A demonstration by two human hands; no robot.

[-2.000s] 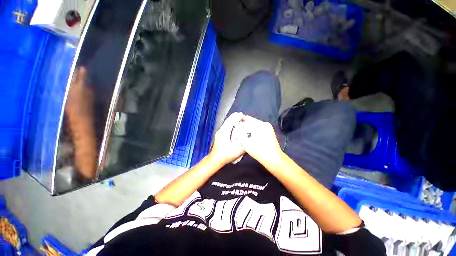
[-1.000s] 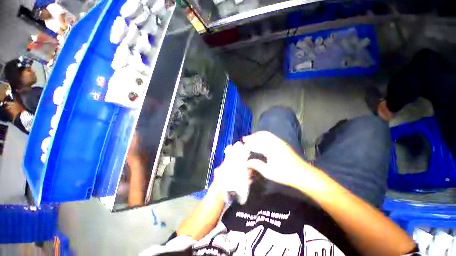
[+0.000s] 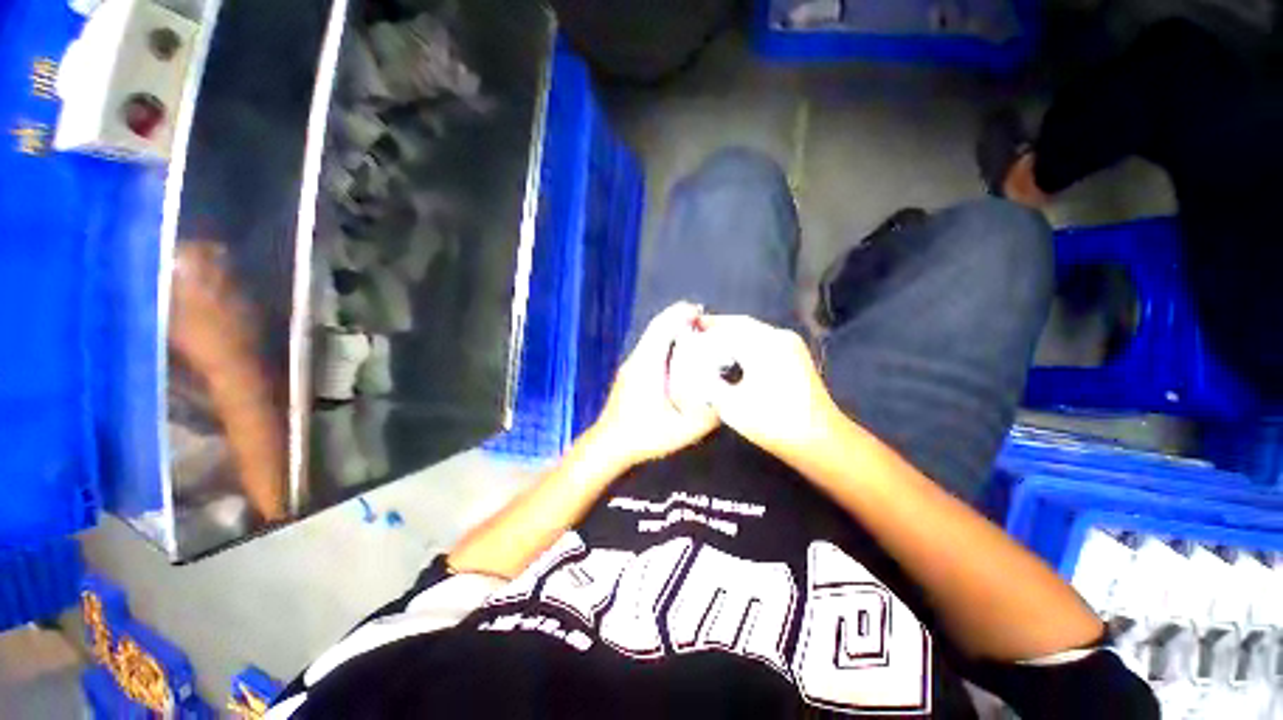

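My left hand [image 3: 659, 380] and my right hand [image 3: 767, 380] are together above my lap, in front of my shirt. Their fingers close around a small part that is mostly hidden. A small dark round spot [image 3: 730, 373] shows between the fingers of my right hand; I cannot tell if it is an insert or an opening. The hands are overexposed, so the part's shape and edges cannot be made out.
On the left is a dark metal-edged trough [image 3: 528, 239] with loose grey-white fittings [image 3: 345, 363]. A white control box [image 3: 130, 82] sits on its edge beside a blue bin [image 3: 42, 310]. A blue tray [image 3: 1048, 528] holds rows of white pieces [image 3: 1175, 605]. A person's dark-clothed leg is at upper right.
The view has tilted down. My hands have drawn close together, and the pale part and dark piece seen between them a second ago are now mostly covered.
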